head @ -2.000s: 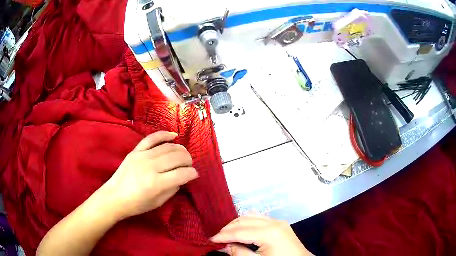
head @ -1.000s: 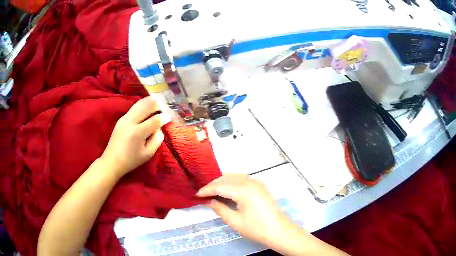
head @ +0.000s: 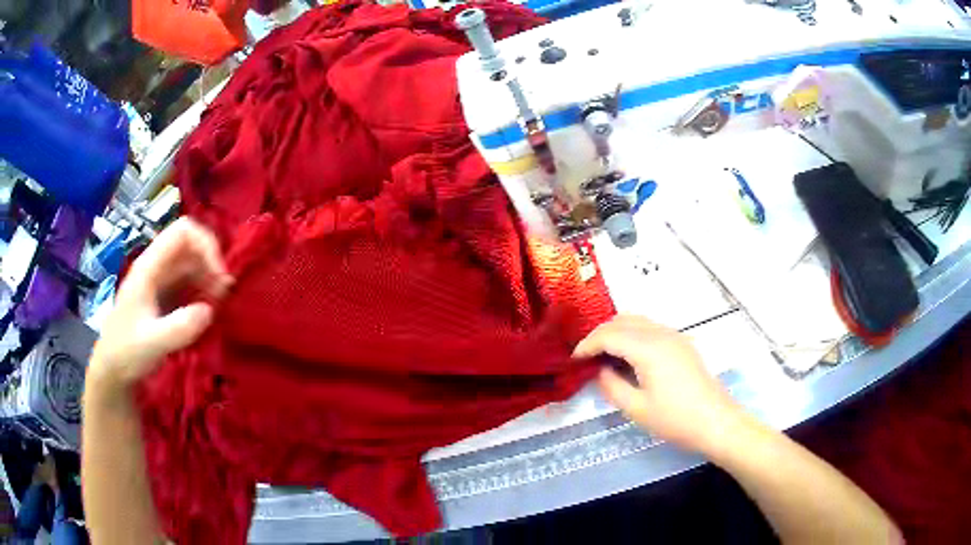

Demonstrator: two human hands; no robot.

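Observation:
The deep red garment (head: 362, 298) lies in a crumpled heap left of the white sewing machine (head: 681, 91). Its finely ridged panel is spread between my hands and runs to the presser foot (head: 580, 236), where the needle lamp makes it look orange. My left hand (head: 160, 303) is at the garment's left side, slightly blurred, with thumb and fingers curled at the cloth's edge. My right hand (head: 660, 383) pinches the garment's edge near the table's front, just below the presser foot. Whether the foot is raised cannot be told.
A black flat rectangle (head: 857, 256) lies on an orange-red looped item at the right. A blue and green pen (head: 745, 197) lies on white paper (head: 735, 277). A tape measure (head: 532, 468) runs along the front edge. Blue and orange items stand at the back left.
The view has shifted left. My left hand has moved from beside the needle out to the left, and the ridged panel is spread wider. My right hand still holds the front edge.

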